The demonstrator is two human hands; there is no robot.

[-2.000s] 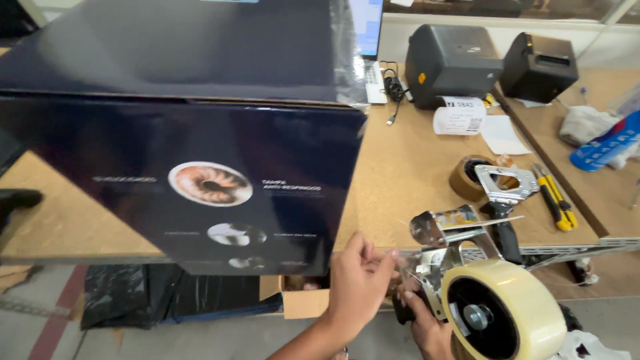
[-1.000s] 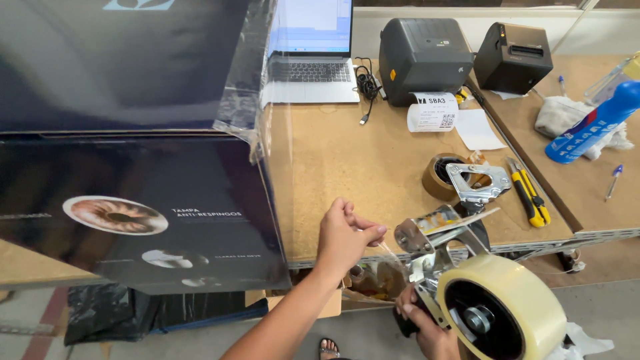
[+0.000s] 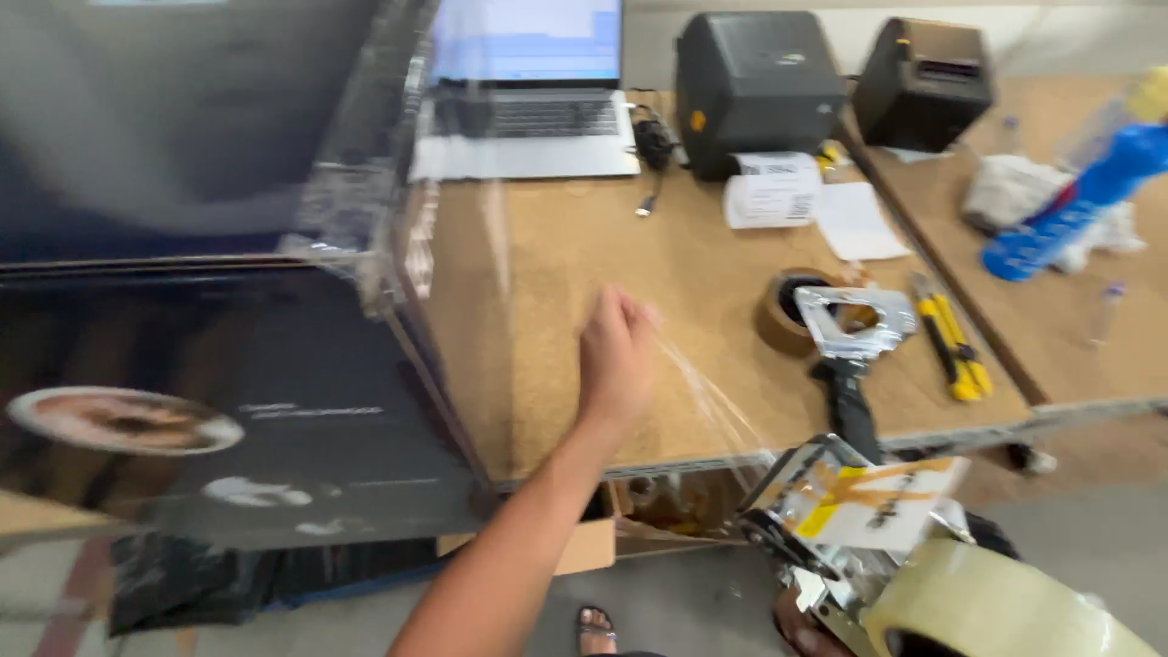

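Observation:
My left hand (image 3: 620,356) pinches the free end of a strip of clear packing tape (image 3: 698,383) over the bench's front. The strip runs slack down to a metal tape dispenser (image 3: 849,520) with a wide roll of clear tape (image 3: 1004,602). My right hand (image 3: 803,625), mostly hidden at the bottom edge, holds the dispenser. Left of my left hand stands a large dark printed box (image 3: 201,392), with clear tape stuck along its upper edge and corner.
On the wooden bench (image 3: 566,274) are a laptop (image 3: 538,119), a label printer (image 3: 757,91), a smaller black printer (image 3: 922,87), a second tape dispenser (image 3: 849,328), a brown tape roll (image 3: 785,315), a yellow utility knife (image 3: 958,351) and a blue bottle (image 3: 1049,219). An open carton (image 3: 584,547) sits below.
My hands have moved apart, and a longer strip of tape now spans between them. The dispenser has turned and sits lower right in view. The view has shifted right from the box.

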